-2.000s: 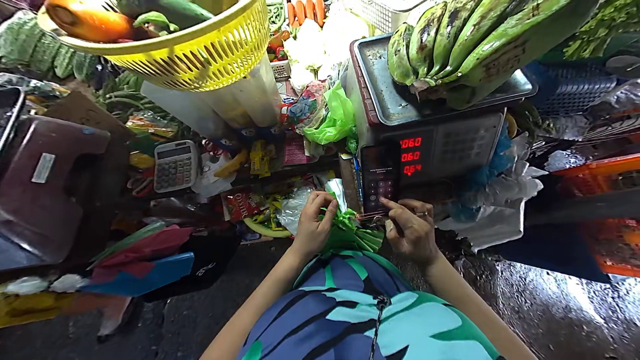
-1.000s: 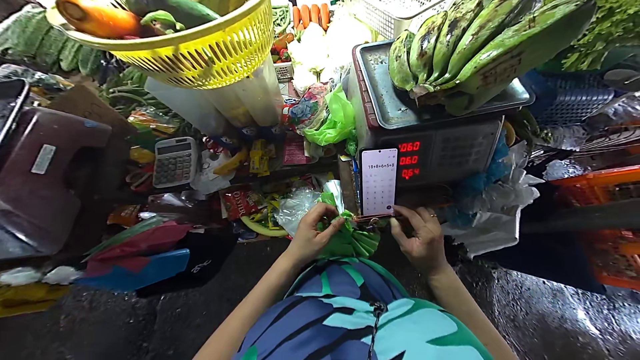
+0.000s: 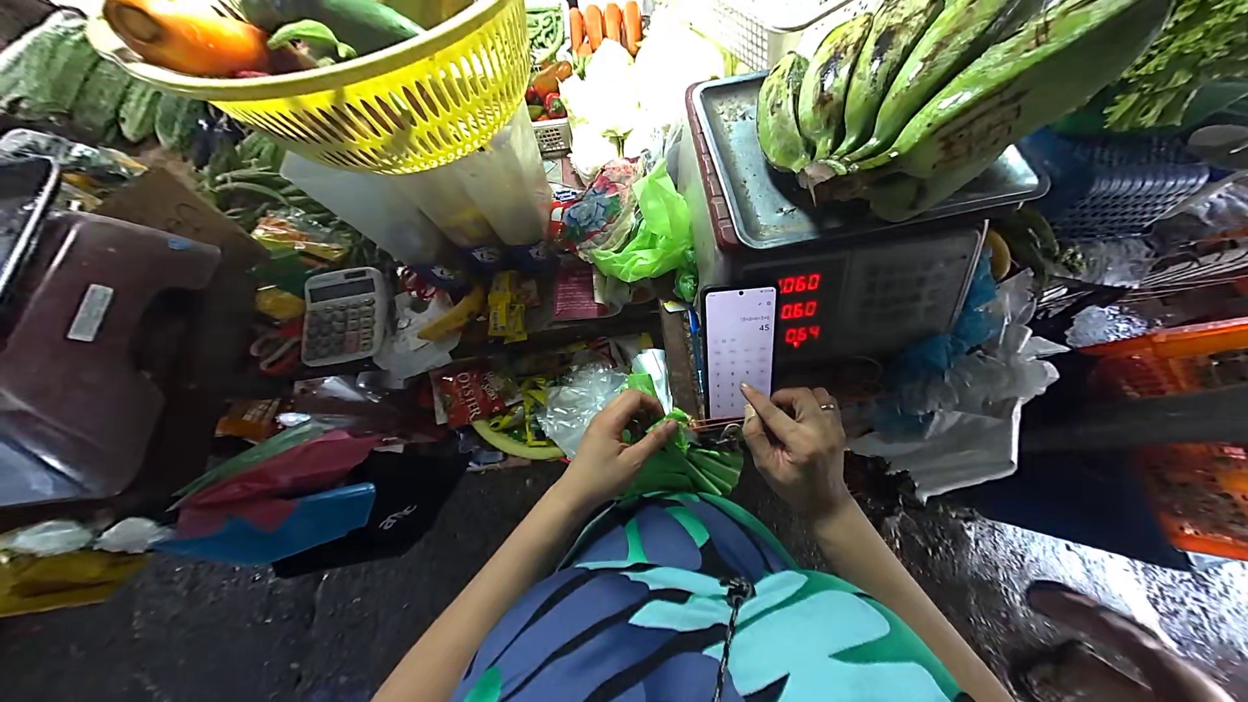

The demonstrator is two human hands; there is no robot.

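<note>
A smartphone (image 3: 738,341) with a lit calculator screen stands against the front of a digital scale (image 3: 877,292) with red digits. My right hand (image 3: 798,444) is at its lower edge, the index finger touching the screen. My left hand (image 3: 624,444) pinches the gathered top of a green plastic bag (image 3: 697,466), which hangs between the hands. A thin reddish band runs from the bag toward my right hand; its hold there is unclear. Green bananas (image 3: 916,97) lie on the scale's metal tray (image 3: 760,210).
A yellow basket (image 3: 390,97) of vegetables stands at upper left. A desk calculator (image 3: 344,317), a clear plastic bag (image 3: 583,405) and a bright green bag (image 3: 653,229) lie on the stall. Orange crates (image 3: 1170,390) are at right. Part of a person's foot (image 3: 1121,634) shows at lower right.
The phone screen was dark two seconds ago and is lit now. Since one second ago, my right index finger has moved onto the screen, which shows a result. A foot has appeared at lower right.
</note>
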